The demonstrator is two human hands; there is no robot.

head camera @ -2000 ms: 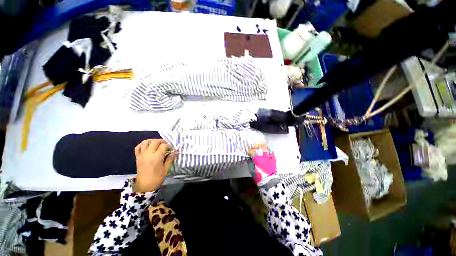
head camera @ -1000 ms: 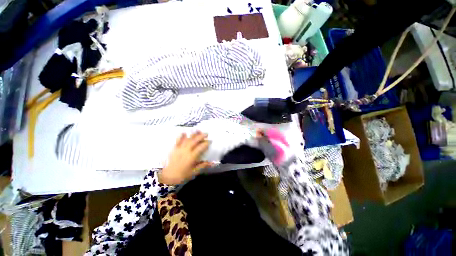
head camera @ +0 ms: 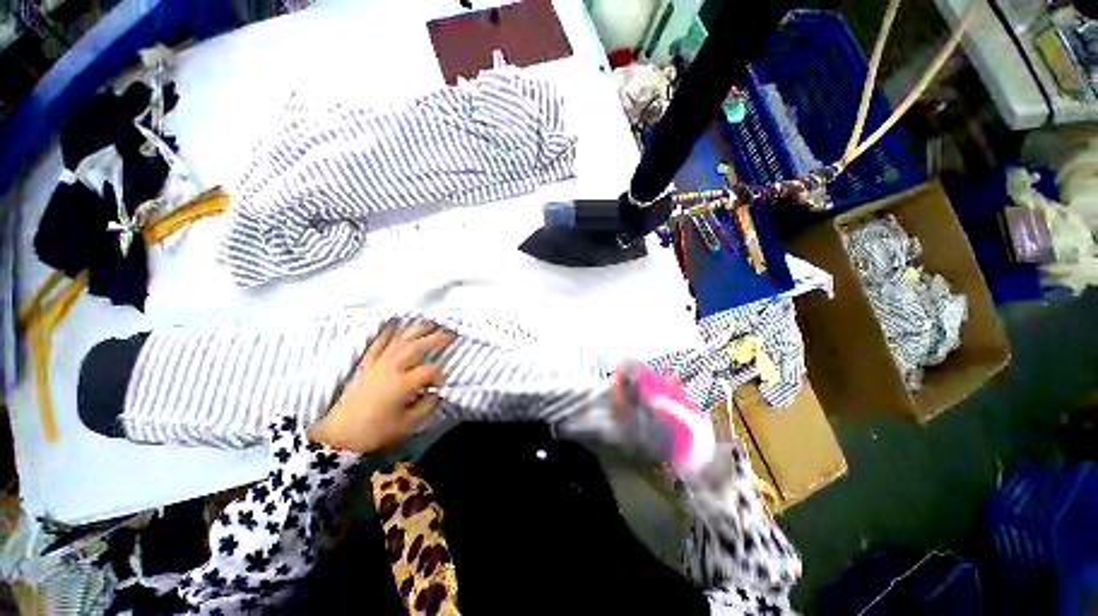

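Note:
A striped garment piece (head camera: 241, 375) is drawn over the padded sleeve board (head camera: 111, 385), whose black rounded end shows at the left. My left hand (head camera: 388, 388) lies on the striped cloth near its middle, fingers spread; whether it pinches the cloth cannot be told. My right hand (head camera: 666, 415), in a pink and grey glove, is blurred and holds the cloth's right end at the near table edge. The steam iron (head camera: 590, 235) stands behind, near the right table edge, with no hand on it.
More striped pieces (head camera: 409, 157) lie behind the board. Tied black pieces (head camera: 108, 181) lie on yellow strips (head camera: 48, 315) at left. A dark-red pad (head camera: 500, 39) is at the back. The black hose (head camera: 710, 90) rises at right. A cardboard box (head camera: 831, 259) holds striped cloth beside blue crates (head camera: 885, 132).
The striped piece, bunched over the board's right part two seconds ago, now covers most of it. My right hand has moved nearer the table's edge. The view has shifted.

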